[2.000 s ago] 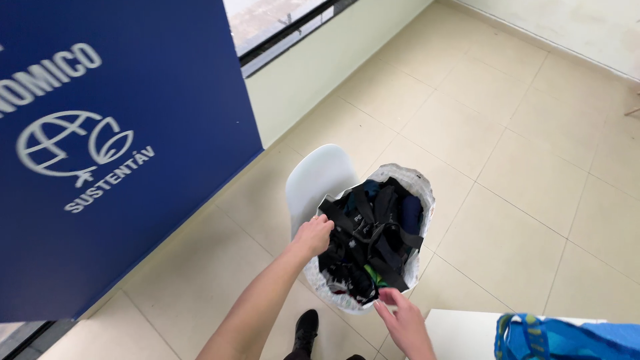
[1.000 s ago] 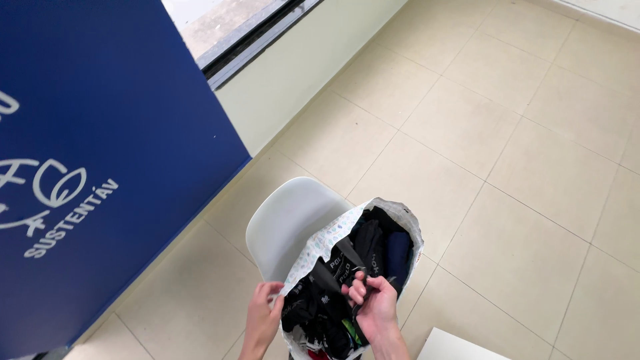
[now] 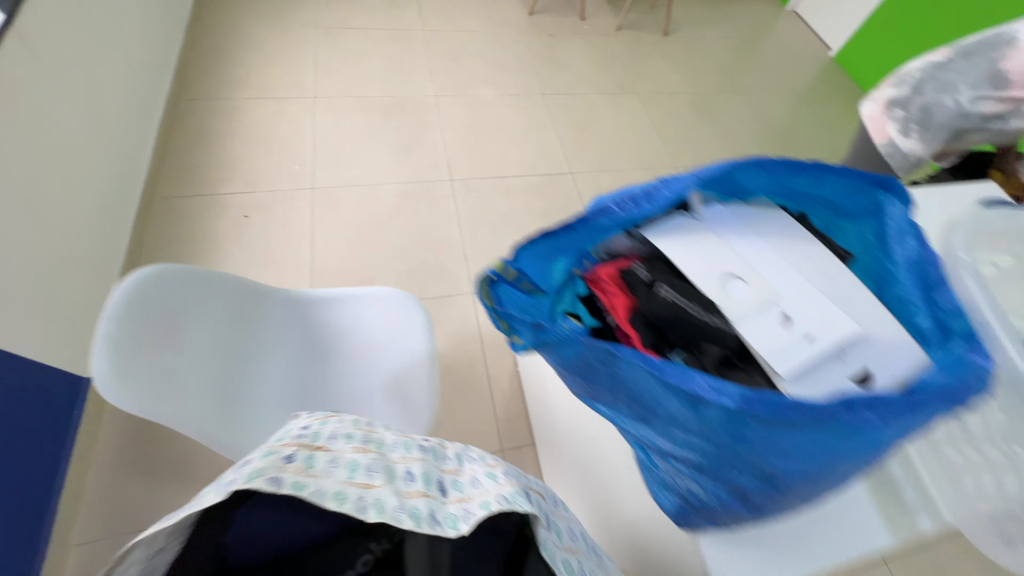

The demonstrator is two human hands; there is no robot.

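Observation:
Neither of my hands shows in the head view now. At the bottom edge is a patterned white bag (image 3: 384, 472) with dark cloth items (image 3: 304, 536) inside, cut off by the frame. To the right, a large blue bag (image 3: 720, 448) stands with its mouth wide, on a white table (image 3: 584, 448). Inside it lie black and red cloth items (image 3: 688, 312) and a flat white object (image 3: 784, 296), blurred, with a round mark. What holds or supports the patterned bag is hidden.
A white molded chair (image 3: 272, 344) stands at the left on the tiled floor. A translucent plastic container (image 3: 976, 448) is beside the blue bag. Another bag (image 3: 952, 96), grey and pink, is at the upper right. Wooden furniture legs (image 3: 644, 16) show at the top.
The view has swung right, bringing the blue bag fully in. Both hands were at the bag of dark items and are now out of view. The bag now appears lower, at the bottom edge.

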